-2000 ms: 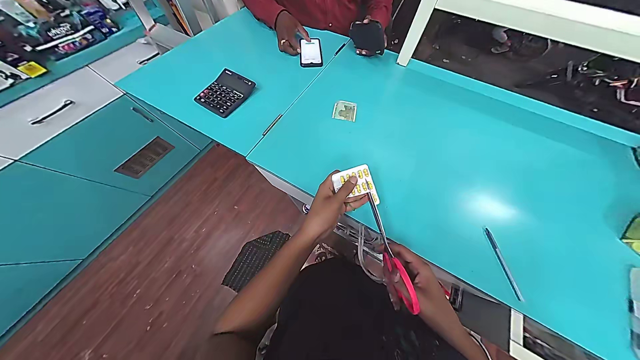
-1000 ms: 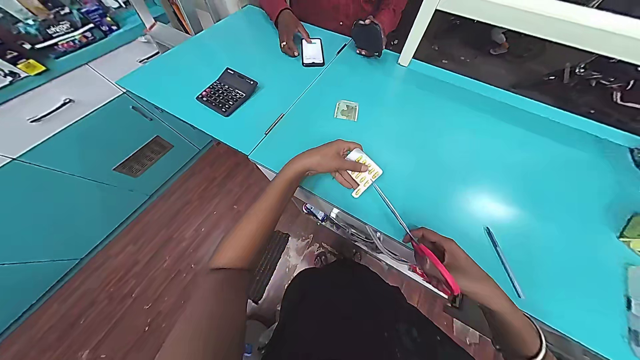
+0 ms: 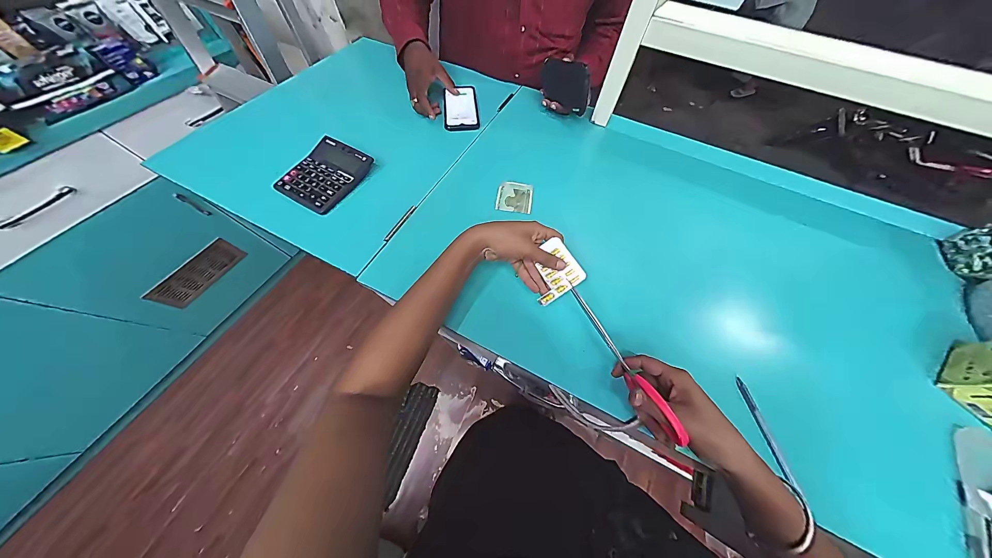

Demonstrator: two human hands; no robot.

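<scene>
My left hand (image 3: 518, 246) grips a white blister pack (image 3: 561, 271) with several yellow capsules, thumb across its face, above the turquoise counter (image 3: 697, 271). In my right hand (image 3: 668, 397) are long scissors (image 3: 655, 407) with red handles. Their blades slant up to the left, and the tip meets the lower edge of the pack, where a small piece looks partly separated. Whether the blades are apart cannot be told. A folded banknote (image 3: 514, 198) lies on the counter beyond my left hand. A blue pen (image 3: 763, 426) rests beside my right forearm.
A black calculator (image 3: 325, 174) lies at the counter's left. Across the counter, a person in a red shirt (image 3: 496, 39) touches a phone (image 3: 462, 108) with one hand and holds a dark object (image 3: 566, 85) in the other. A white frame post (image 3: 626, 62) stands at the far edge.
The pack has been turned in my left hand, which now reaches in from the left over the counter. My right hand with the scissors has moved to the right since the earliest frame.
</scene>
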